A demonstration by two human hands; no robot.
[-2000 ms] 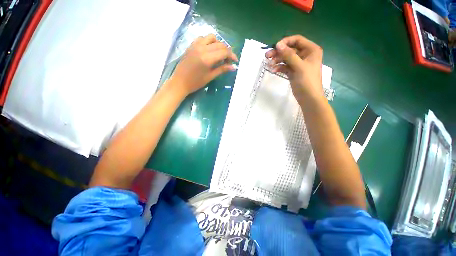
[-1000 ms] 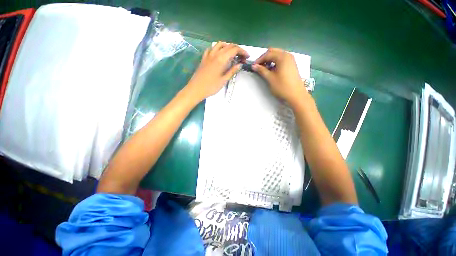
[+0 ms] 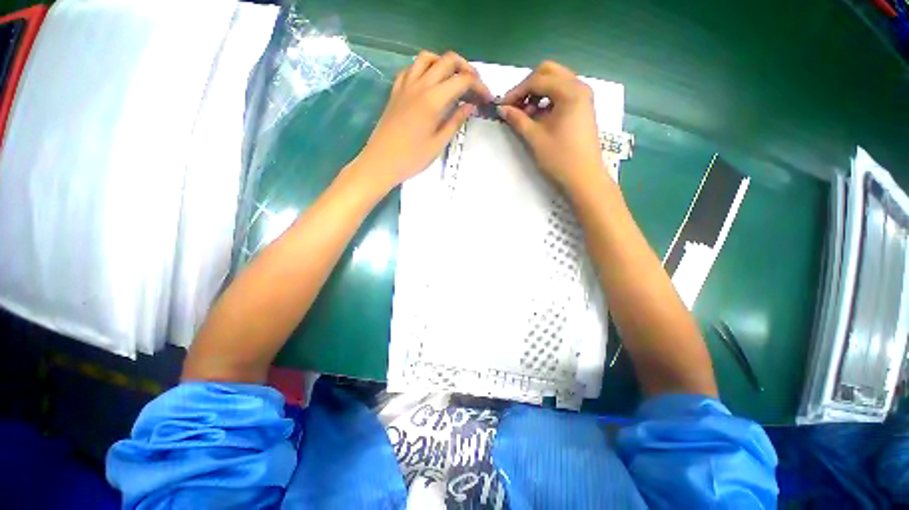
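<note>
A silver-grey perforated panel (image 3: 498, 239) lies flat on a white protective sheet (image 3: 609, 100) in front of me. My left hand (image 3: 429, 110) and my right hand (image 3: 553, 120) meet at the panel's far edge. Their fingertips pinch a small black adhesive piece (image 3: 487, 110) between them, at or just above the panel. The fingers hide most of the piece, and I cannot tell whether it touches the panel.
A thick stack of white sheets (image 3: 110, 169) is at the left, with wrinkled clear film (image 3: 317, 65) beside it. Right of the panel are a black and white adhesive strip sheet (image 3: 706, 219) and dark tweezers (image 3: 739, 356). Stacked panels (image 3: 872, 299) stand far right.
My left hand has moved from beside the panel to its far edge and joined my right hand at the black piece. Since one second ago, both hands have barely moved; the view has shifted slightly.
</note>
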